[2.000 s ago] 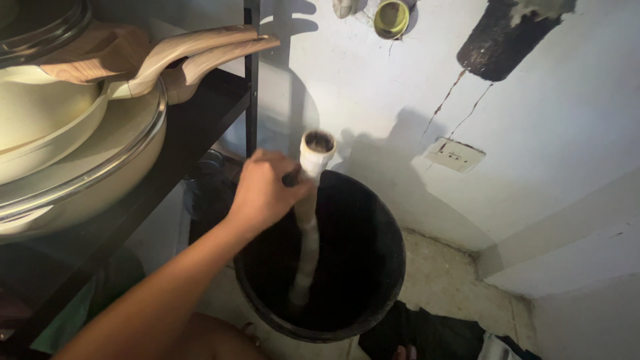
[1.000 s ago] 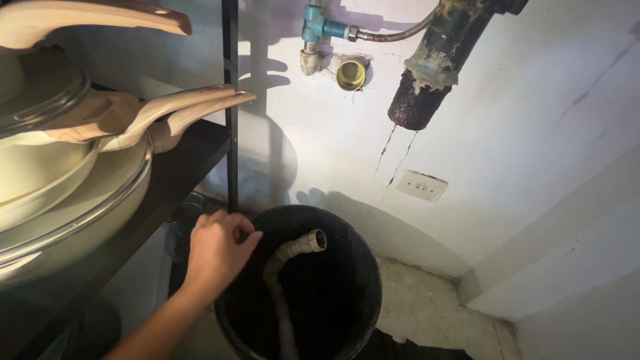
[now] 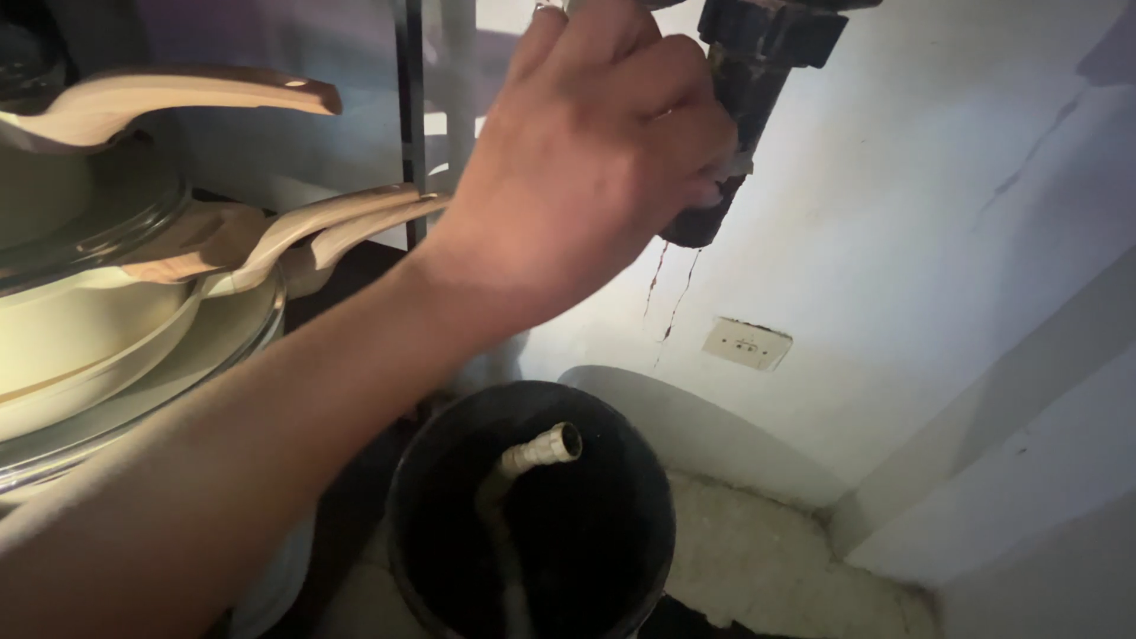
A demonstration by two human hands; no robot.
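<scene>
My left hand (image 3: 603,151) is raised at the top centre, its fingers curled in front of the wall beside a dark drain pipe (image 3: 750,106). A bit of shiny metal (image 3: 550,5) shows by the fingertips at the top edge; what the fingers touch is hidden. Lower down, a black bucket (image 3: 661,524) stands on the floor. Inside it a pale corrugated drain hose (image 3: 541,448) rises, its open end tilted to the right and free of my hand. My right hand is out of view.
At left, a dark shelf (image 3: 355,275) holds cream pans (image 3: 98,373) with wood-look handles (image 3: 346,217) jutting toward my forearm. A wall outlet (image 3: 747,344) sits below the pipe, near cracks in the wall. Dark cloth-like material (image 3: 701,621) lies right of the bucket.
My left hand held the hose upright two seconds ago, then let it go. It has since moved up from beside the bucket to the pipework. The hose now leans inside the bucket.
</scene>
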